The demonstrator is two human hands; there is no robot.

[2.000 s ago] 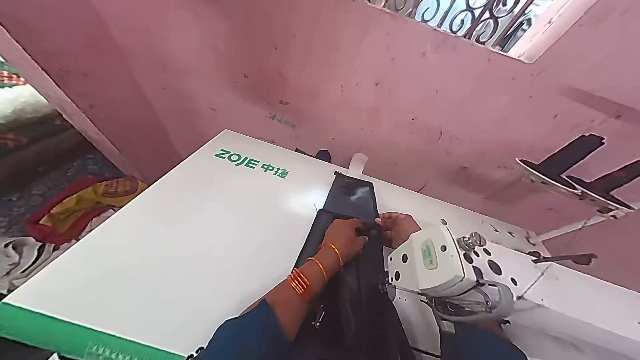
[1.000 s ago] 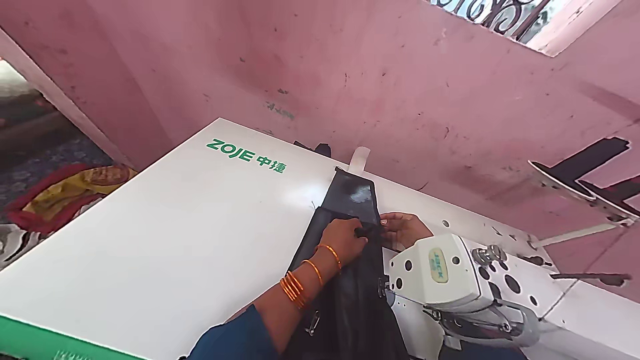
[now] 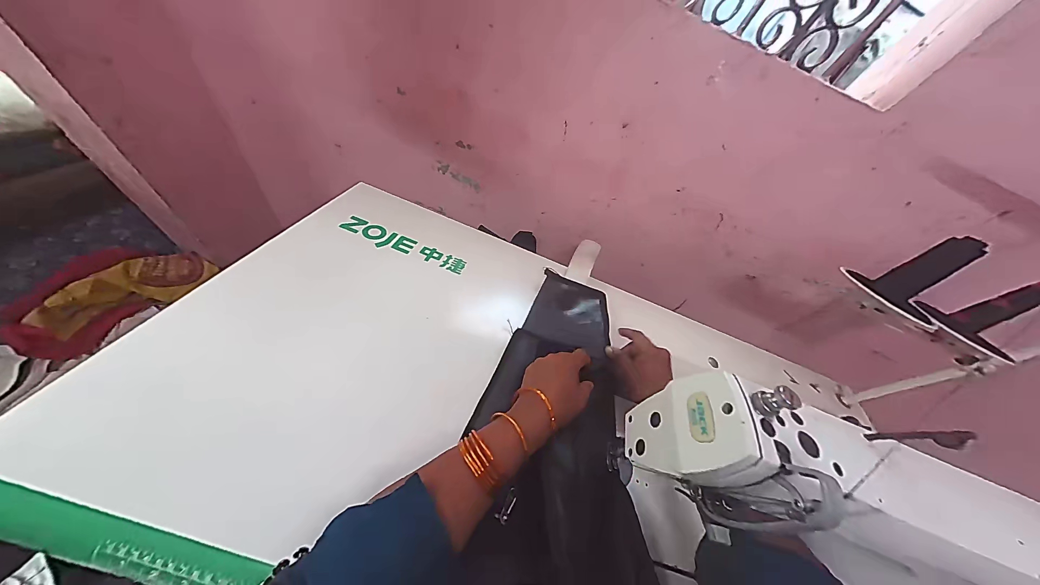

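Note:
Black fabric [image 3: 569, 471] lies lengthwise on the white sewing table [image 3: 309, 366], left of the white Jack sewing machine head [image 3: 699, 426]. Its far end is a smooth, shiny black panel [image 3: 573, 313]. My left hand [image 3: 559, 382], with orange bangles on the wrist, rests on the fabric just below that panel, fingertips pinching a fold of it. On the fabric's right edge, my right hand [image 3: 642, 364] grips the border between thumb and fingers; its wrist is hidden behind the machine head. A metal zipper pull [image 3: 505, 505] hangs near my left forearm.
A pink wall stands behind the table, with a grilled window [image 3: 804, 32] at upper right. A thread stand [image 3: 926, 317] holds black cones on the right. Red and yellow cloth [image 3: 122, 292] is heaped left of the table. A green strip with ruler marks [image 3: 146, 544] runs along the table's near edge.
Both hands stay at the upper part of the black fabric, with only small finger movements. The right hand's fingers have shifted slightly along the edge.

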